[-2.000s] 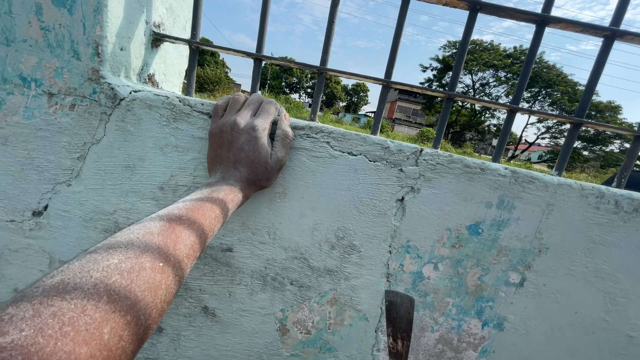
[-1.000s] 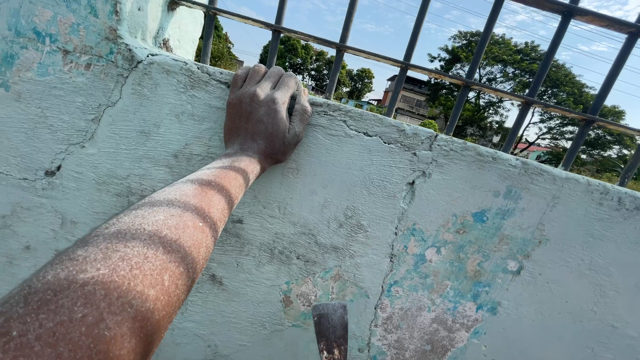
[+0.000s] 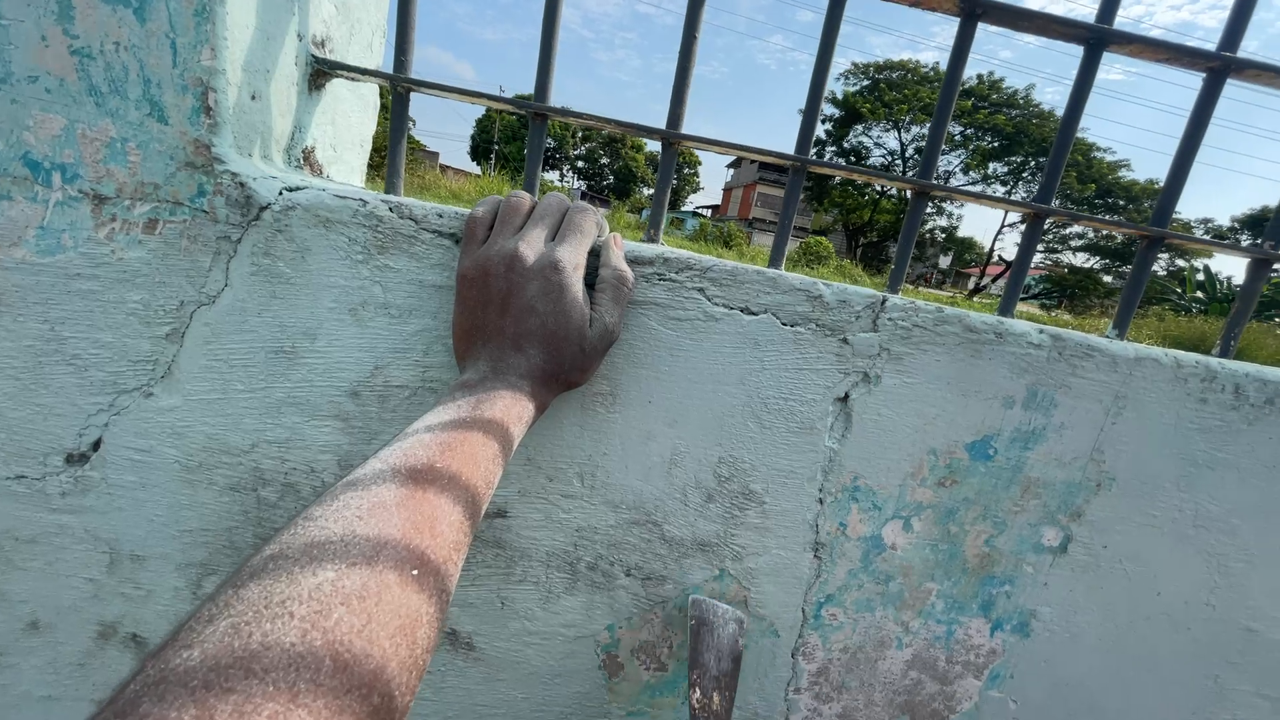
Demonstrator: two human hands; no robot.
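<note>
My left hand [image 3: 535, 285], coated in pale dust, rests on the top edge of a painted masonry wall [image 3: 640, 440], its fingers bent over the ledge; whether they grip anything there is hidden. The forearm runs up from the lower left. At the bottom of the view, the worn dark blade of a scraper-like tool [image 3: 715, 655] points upward, close to a patch of peeled paint [image 3: 655, 640]. Its handle is out of view, and so is my right hand. A larger patch of flaked blue paint [image 3: 930, 560] lies to the right of a long vertical crack [image 3: 825, 490].
Metal bars [image 3: 800, 160] of a grille rise along the wall's top. At the left, a masonry pillar [image 3: 110, 110] with flaking paint meets the wall. Another crack [image 3: 190, 320] runs down below it. Grass, trees [image 3: 900, 120] and a building [image 3: 755, 195] stand beyond the bars.
The tool's blade has shifted left along the wall, from beside the vertical crack to the smaller peeled patch. My left hand has stayed on the wall's top edge.
</note>
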